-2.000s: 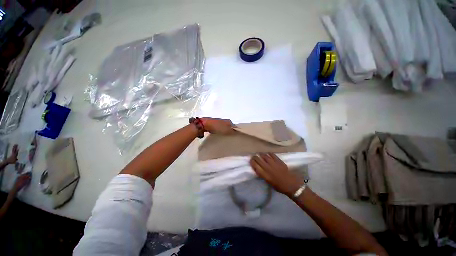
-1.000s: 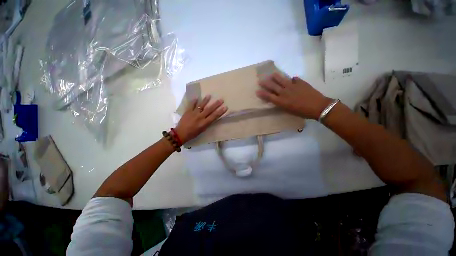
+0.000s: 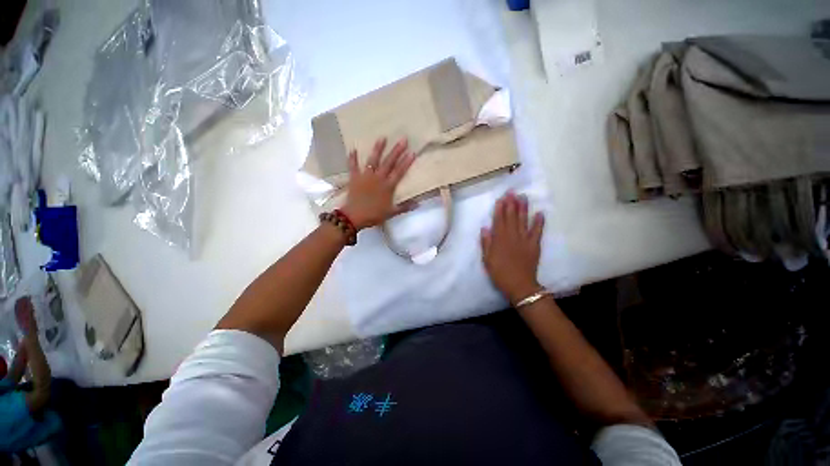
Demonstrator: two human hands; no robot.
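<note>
A beige handbag (image 3: 400, 109) lies folded flat on a white sheet (image 3: 391, 305), its darker side panels up and its thin handles toward me. A small white wrap sits on the handle loop, and white paper shows at both side ends of the bag. My left hand (image 3: 375, 189) lies flat on the bag near the handles, fingers spread, gripping nothing. My right hand (image 3: 513, 244) lies flat on the white sheet to the right of the handles, fingers slightly apart, holding nothing.
Packed bags in clear shiny plastic (image 3: 173, 100) lie at the left. A beige handbag stack (image 3: 764, 118) is at the right. White labels (image 3: 566, 36) lie at the top. A blue dispenser (image 3: 59, 237), another beige bag (image 3: 109, 309) and a person's arm (image 3: 35, 359) are at far left.
The bag's top part has been folded over, with panels now up. My right hand has left the bag and moved down onto the sheet. My left hand stays on the bag. The view has shifted.
</note>
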